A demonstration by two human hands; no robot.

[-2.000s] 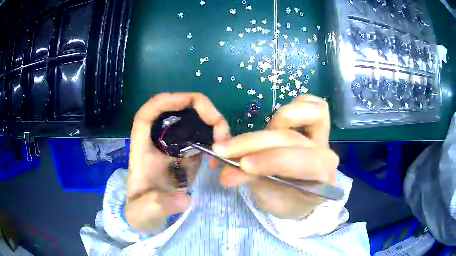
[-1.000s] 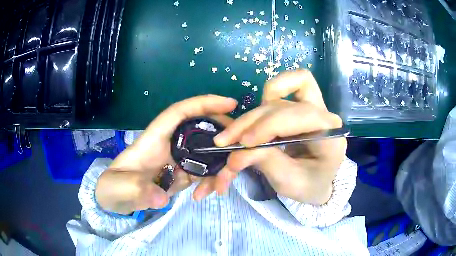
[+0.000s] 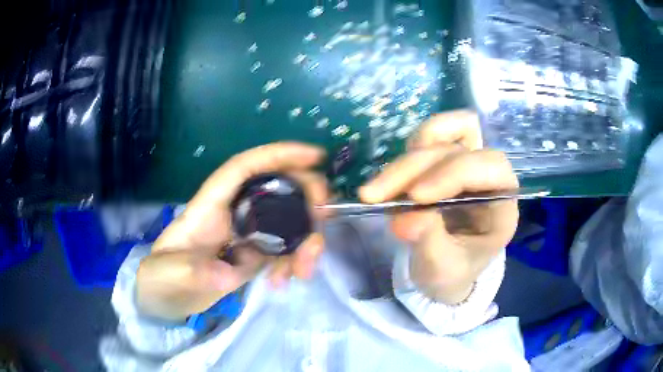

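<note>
My left hand (image 3: pixel 196 251) holds the round black housing (image 3: pixel 275 215) at its rim, open side facing me, in front of the mat's front edge. A silver rectangular component (image 3: pixel 267 240) shows at its near rim and another silvery piece (image 3: pixel 270 184) at its far rim. My right hand (image 3: pixel 454 211) holds the tweezers (image 3: pixel 356 209) level between thumb and fingers, their tip just right of the housing. The view is blurred, so whether the tip touches anything cannot be told. The small circuit board is not clearly visible.
Many small white pieces (image 3: pixel 378 83) lie scattered on the green mat (image 3: pixel 211 87). A small dark part (image 3: pixel 342 156) lies near the front edge. Black blister trays (image 3: pixel 65 94) stand left, a clear blister tray (image 3: pixel 552 87) right. Blue bins (image 3: pixel 87 243) are below. Another person's sleeve (image 3: pixel 625 247) shows at right.
The tweezers have moved right, out of the housing, with my right hand. The housing, earlier tilted in my left hand, now faces me more squarely. The dark piece hanging under the left hand is now barely visible.
</note>
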